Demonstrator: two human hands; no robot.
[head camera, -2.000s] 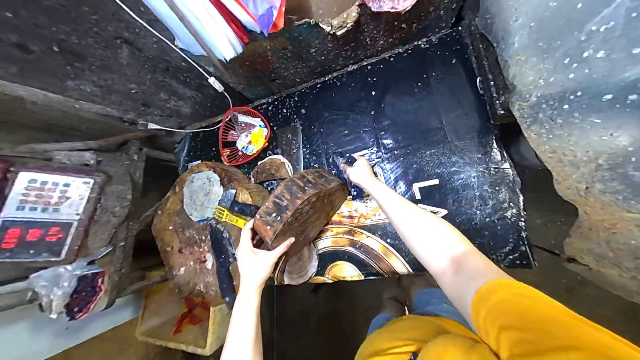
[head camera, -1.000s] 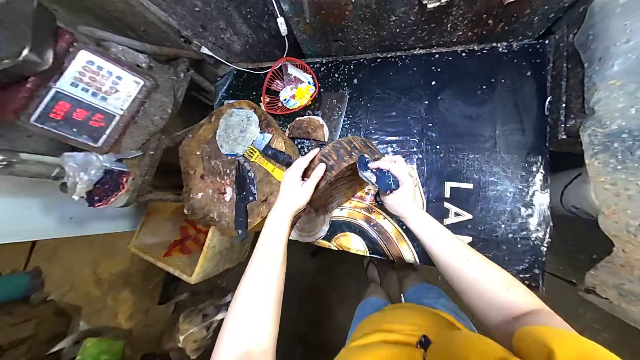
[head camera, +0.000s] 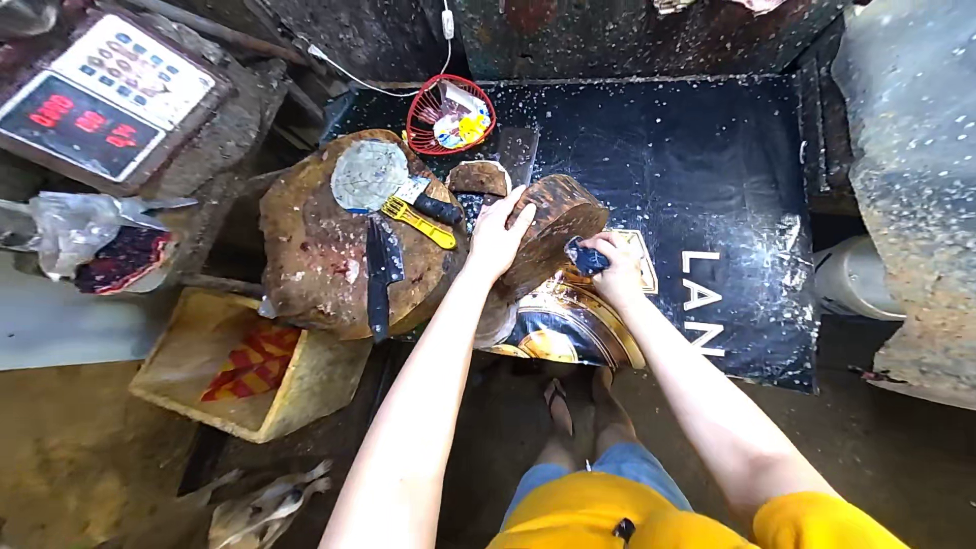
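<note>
A thick round wooden chopping block (head camera: 550, 229) stands tilted on the dark printed sheet (head camera: 709, 168) that covers the table. My left hand (head camera: 499, 232) rests with spread fingers on its upper left side and steadies it. In my right hand (head camera: 610, 263) is a bunched dark blue cloth (head camera: 587, 256), close to the block's right side. Left of the block, a large irregular wooden slab (head camera: 313, 267) carries a dark-bladed cleaver (head camera: 377, 278), a yellow plastic brush or scraper (head camera: 419, 223), a black-handled tool (head camera: 435, 207) and a pale round disc (head camera: 370, 174).
A red plastic basket (head camera: 451, 114) with small packets stands behind the slab, near a cut wooden piece (head camera: 479, 178). A digital scale (head camera: 107, 95) is at the upper left, with bagged meat (head camera: 122, 259) below it. A yellowish bin (head camera: 320, 381) sits under the slab; a grey bucket (head camera: 858, 278) is right.
The cloth-holding right hand has gone from the block's upper right edge to lower on its right side. My left hand stays on the block. The view has shifted.
</note>
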